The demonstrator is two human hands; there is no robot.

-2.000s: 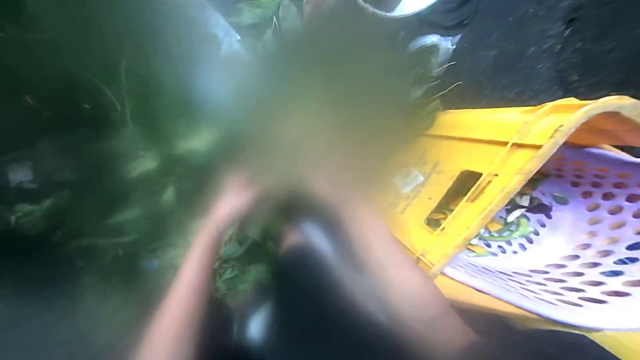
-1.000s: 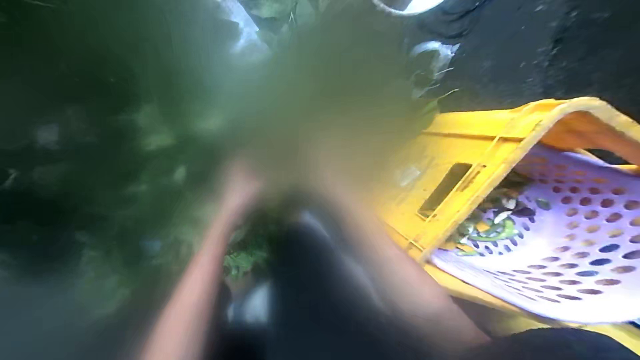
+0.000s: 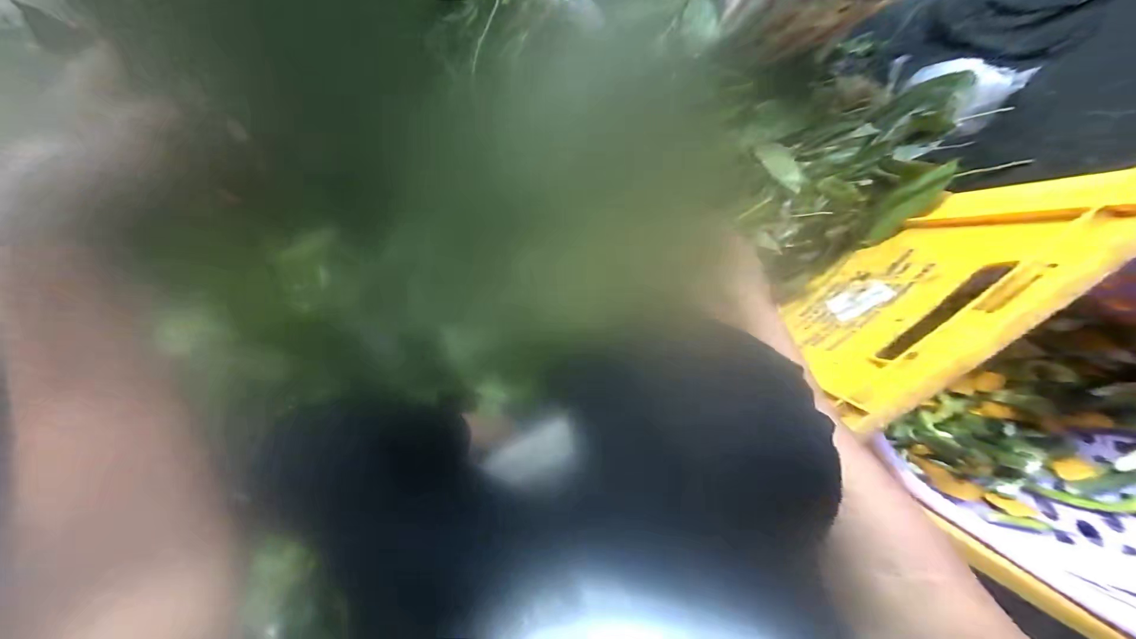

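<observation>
A large blur covers the middle of the head view. My left hand [image 3: 98, 133] is a smeared shape at the upper left, its forearm running down the left edge; its fingers cannot be made out. My right forearm comes up from the lower right beside the yellow plastic crate [image 3: 941, 311], and the right hand is hidden in the green blur. Leafy green stems [image 3: 861, 169] lie beyond the right forearm, next to the crate. Whether either hand holds anything cannot be told.
Inside the tilted crate is a perforated pale purple basket [image 3: 1065, 550] with cut green and orange plant pieces [image 3: 1003, 444]. A white plastic scrap [image 3: 976, 84] lies on the dark ground at the upper right. My dark-clothed knees [image 3: 692, 426] fill the lower middle.
My left hand has moved outward to the upper left. The leafy stems beside the crate now show more clearly. The view has shifted.
</observation>
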